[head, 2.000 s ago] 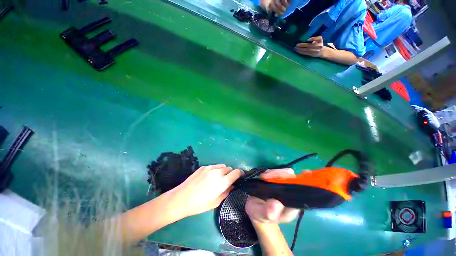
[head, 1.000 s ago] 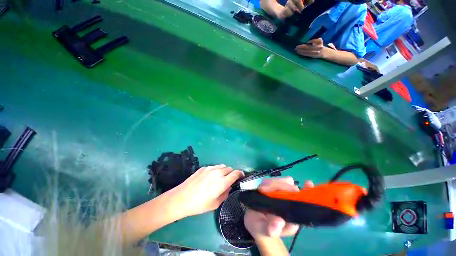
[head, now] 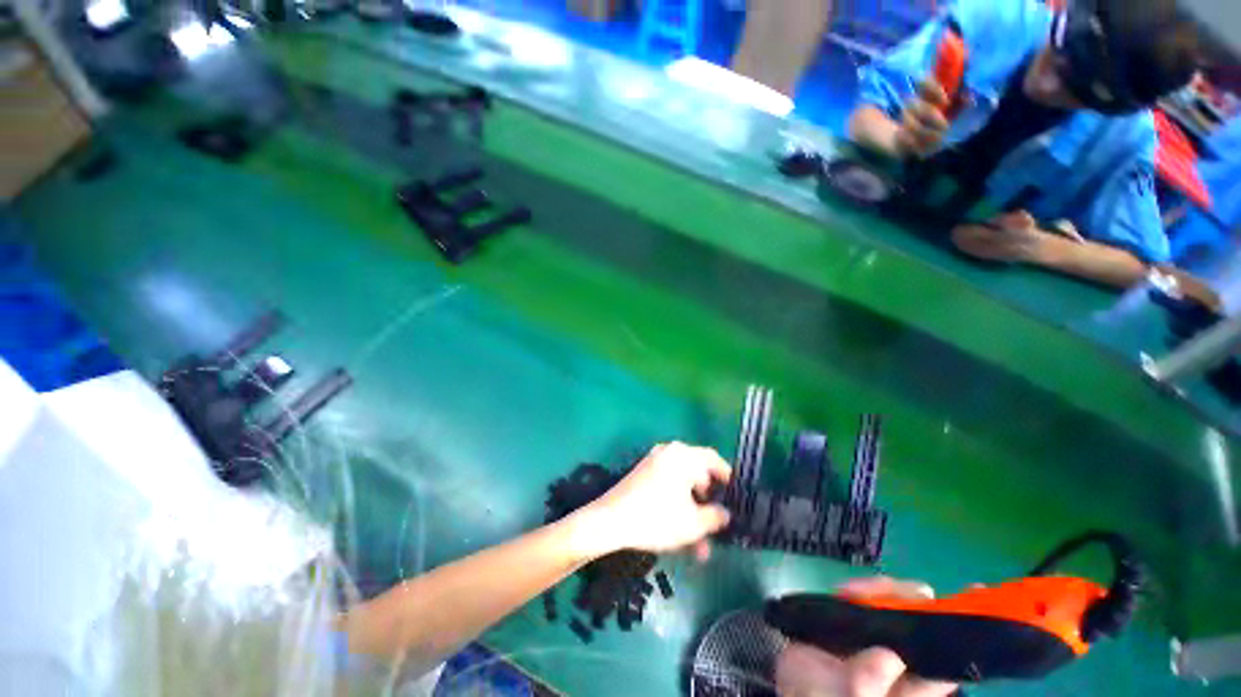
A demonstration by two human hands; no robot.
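Observation:
A black three-pronged bracket frame [head: 810, 524] lies in front of me, prongs pointing away. My left hand [head: 676, 498] is at its left end, fingers bent around or against that end. My right hand [head: 864, 665] holds the orange-and-black electric screwdriver [head: 953, 629], its tip end over the round mesh screw dish [head: 732, 651]. The dish is partly hidden by the tool and hand. A heap of small black parts [head: 619, 588] lies left of the dish, partly under my left wrist.
More black frames lie at the left [head: 245, 415] and farther up the green bench [head: 456, 218]. Opposite, a person in blue [head: 1089, 177] holds an orange tool. White posts [head: 1209, 656] stand at the right. A white carton [head: 136, 470] is at lower left.
The view has swung left. The three-pronged frame now lies flat and plainly visible by my left hand; earlier a thin black bar showed there. The screwdriver remains in my right hand.

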